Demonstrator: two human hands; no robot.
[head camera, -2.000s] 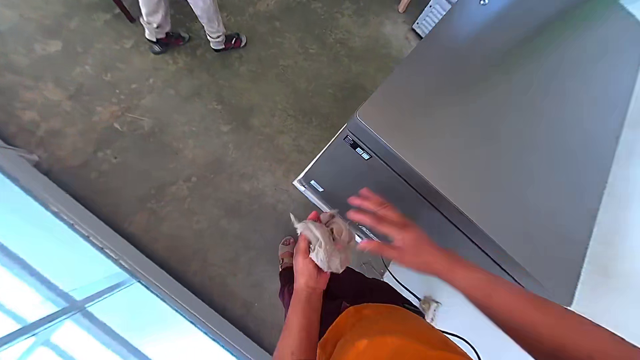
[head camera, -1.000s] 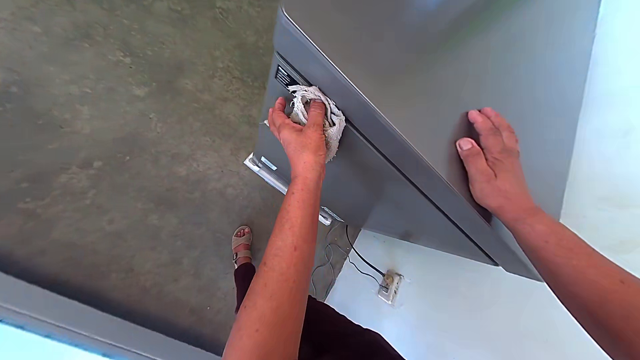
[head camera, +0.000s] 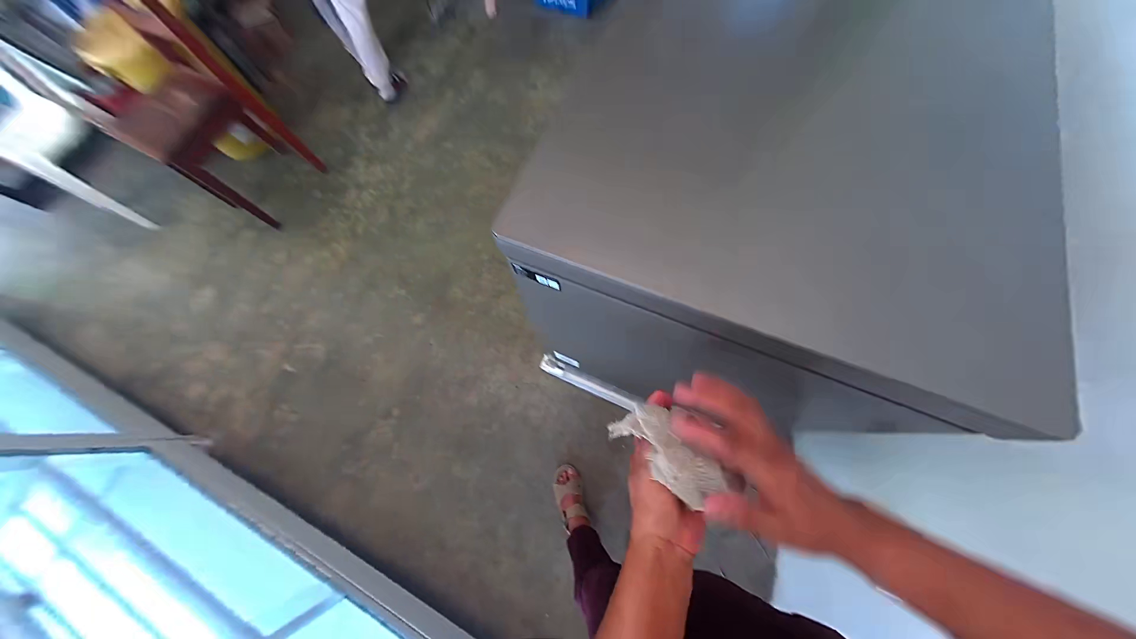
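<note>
A crumpled off-white cloth (head camera: 682, 461) lies in my left hand (head camera: 661, 506), whose fingers curl around it from below. My right hand (head camera: 754, 461) is over the cloth's right side with its fingers spread and blurred; whether it touches the cloth cannot be told. Beyond both hands stands a large grey metal appliance, probably a refrigerator (head camera: 799, 222), with a broad flat top and a seam along its near side. Small labels (head camera: 537, 278) are on that side near the corner. A pale metallic bar (head camera: 590, 383) runs low along the same side, partly hidden by my hands.
A white wall (head camera: 950, 515) meets the appliance on the right. A window frame (head camera: 266, 541) with glass crosses the lower left. At the upper left are a brown wooden chair (head camera: 177, 115) and a white plastic chair (head camera: 53, 142). A person's leg (head camera: 359, 40) shows farther off on the concrete floor (head camera: 382, 337).
My left hand has left the appliance's side with the cloth. My right hand has lifted from its top and come over to the cloth. The view has shifted to show more of the room.
</note>
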